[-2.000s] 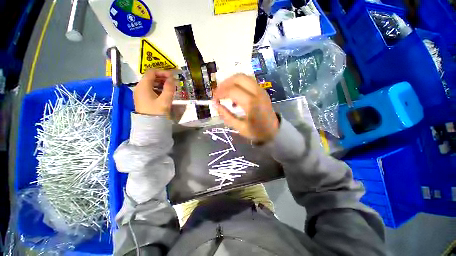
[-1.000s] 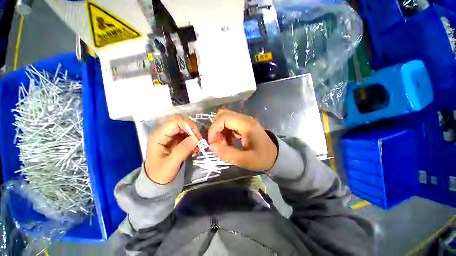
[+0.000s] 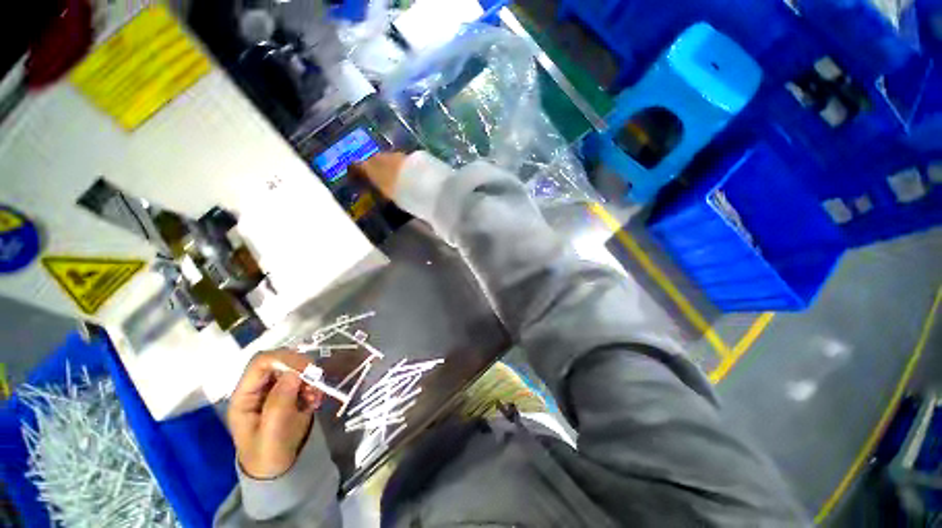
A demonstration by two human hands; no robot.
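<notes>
My left hand [image 3: 271, 415] pinches a white strip [image 3: 328, 388] with a small white fitting on it, over the left part of the metal tray [image 3: 439, 299]. My right hand [image 3: 380, 173] is at the control panel [image 3: 349, 155] with the blue display, its fingers at the display's lower edge; the fingertips are partly hidden. A loose pile of white strips [image 3: 384, 410] lies on the tray near me. White pieces with small fittings [image 3: 346, 335] lie nearer the machine.
The off-white machine [image 3: 269, 186] with its dark working head [image 3: 212, 273] stands ahead. A blue bin [image 3: 155, 443] of long white pieces is at lower left. A clear plastic bag [image 3: 485, 103], blue stool [image 3: 713, 72] and blue bins [image 3: 764, 232] are at the right.
The view has turned to the right. My right hand has left the strip and reached out to the control panel. My left hand keeps a strip and has moved away from my right hand.
</notes>
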